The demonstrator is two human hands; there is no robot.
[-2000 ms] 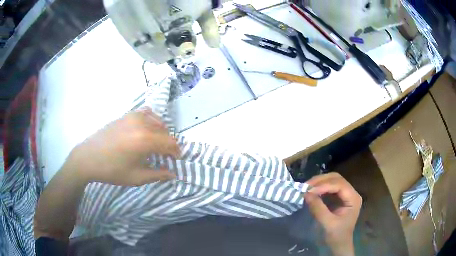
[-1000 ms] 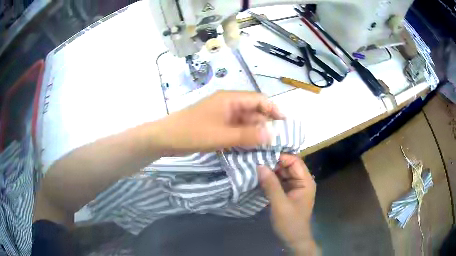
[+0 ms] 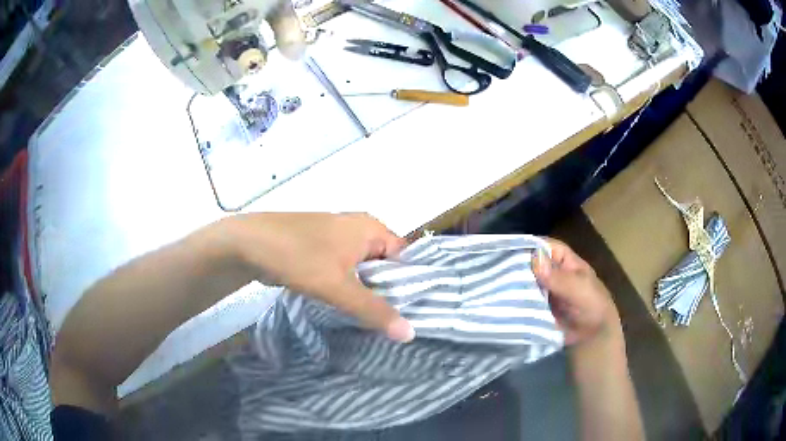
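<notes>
A grey-and-white striped cloth [image 3: 465,297] hangs between my hands over my lap, in front of the table edge. My left hand [image 3: 323,263] holds its left part, thumb on top and fingers behind the cloth. My right hand [image 3: 573,288] grips its right end, thumb near the upper corner. The upper part is spread flat between the hands; the lower part sags in folds. The sewing machine head [image 3: 215,39] stands at the upper left, its presser foot [image 3: 250,108] over the metal plate with no cloth under it.
On the table [image 3: 95,172] lie black-handled scissors [image 3: 448,60], black snips [image 3: 392,52], an orange-handled tool [image 3: 431,96], a thin grey metal tool [image 3: 338,96] and a black-handled tool [image 3: 556,65]. A carton [image 3: 620,198] at right bears a tied striped bundle [image 3: 694,267]. More striped cloth [image 3: 24,370] is at far left.
The cloth has left the machine area and been turned and opened out between my hands. My right hand has moved right from one second ago. The view has shifted, so the table sits further up-left.
</notes>
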